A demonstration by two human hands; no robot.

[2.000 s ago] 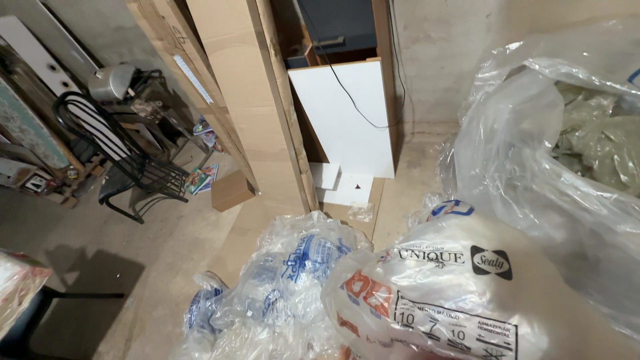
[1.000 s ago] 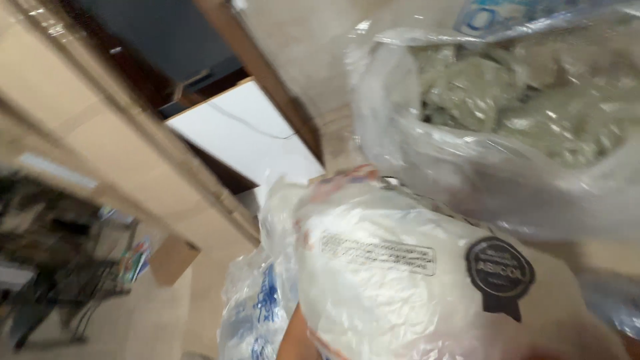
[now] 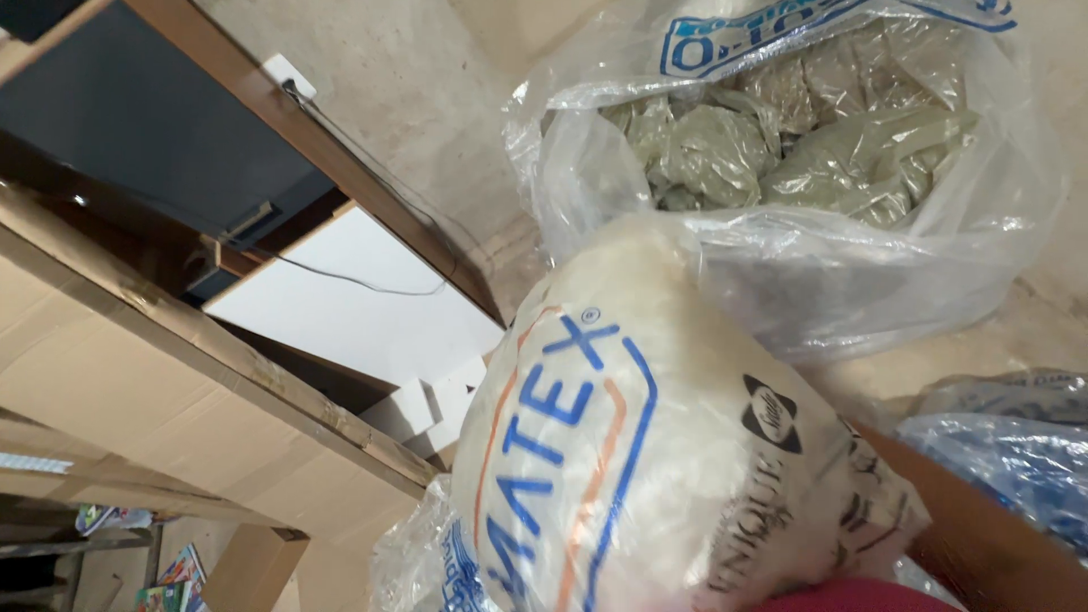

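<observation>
A stuffed, translucent white plastic bag (image 3: 654,408) with blue, orange and black print fills the lower middle, close to the camera. One bare forearm reaches up behind its right side from the lower right; the hand at its end is hidden by the bag. My other hand is not visible. Just beyond the bundle stands a large clear plastic bag (image 3: 850,280), its mouth wide and several crumpled greenish plastic bundles (image 3: 714,153) inside. The held bag's upper end overlaps the near rim of the large one in the view.
Long cardboard pieces (image 3: 170,365) lean at the left, beside a brown-framed cabinet with a white panel (image 3: 357,297) and a cable. Clear plastic with blue print (image 3: 1011,467) lies at the right, more (image 3: 425,544) below centre. A small cardboard box (image 3: 255,565) and magazines (image 3: 174,582) are at the lower left.
The view has swung toward the large clear bag. The stuffed white bag has turned, showing a different printed side, and now overlaps that bag's near rim in the view.
</observation>
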